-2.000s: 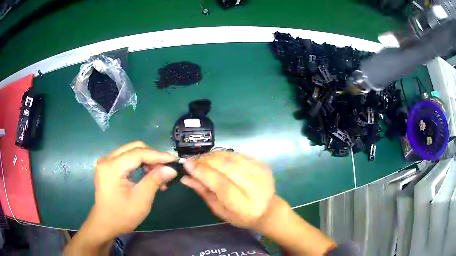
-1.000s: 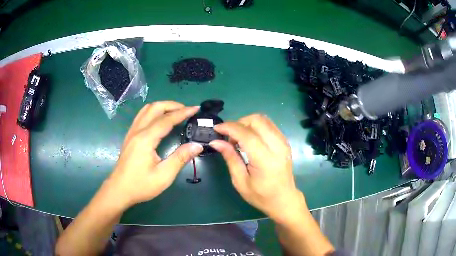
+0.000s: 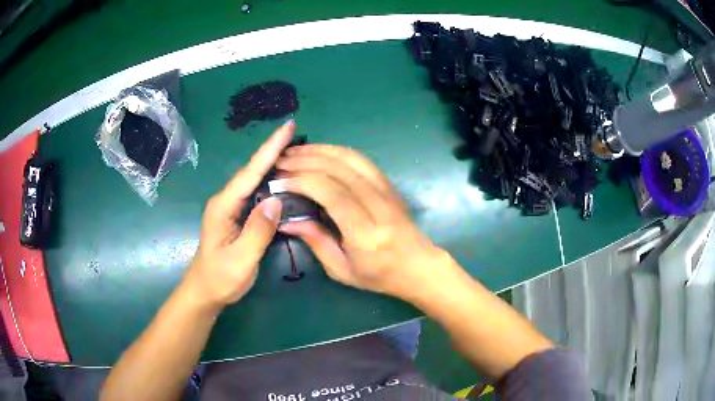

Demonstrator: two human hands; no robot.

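Observation:
A black rounded device housing (image 3: 296, 207) with a small white label sits on the green bench in front of me, mostly covered by my hands. My left hand (image 3: 239, 231) grips its left side, thumb on top and index finger stretched past it. My right hand (image 3: 357, 215) curves over its right side, with fingers on top and thumb at the near edge. A thin red lead with a small dark plug (image 3: 292, 275) trails from the housing toward me. The part under my fingers is mostly hidden.
A clear bag of black screws (image 3: 146, 142) and a loose screw pile (image 3: 263, 103) lie beyond. A heap of black plastic parts (image 3: 524, 117) is at right, with the electric screwdriver (image 3: 662, 113) and purple basket (image 3: 644, 182). A black unit (image 3: 37, 202) lies by the red mat (image 3: 41, 313).
The small black part that both hands held near me was brought onto the housing. My right hand has since moved further over the housing. The view has shifted and tilted.

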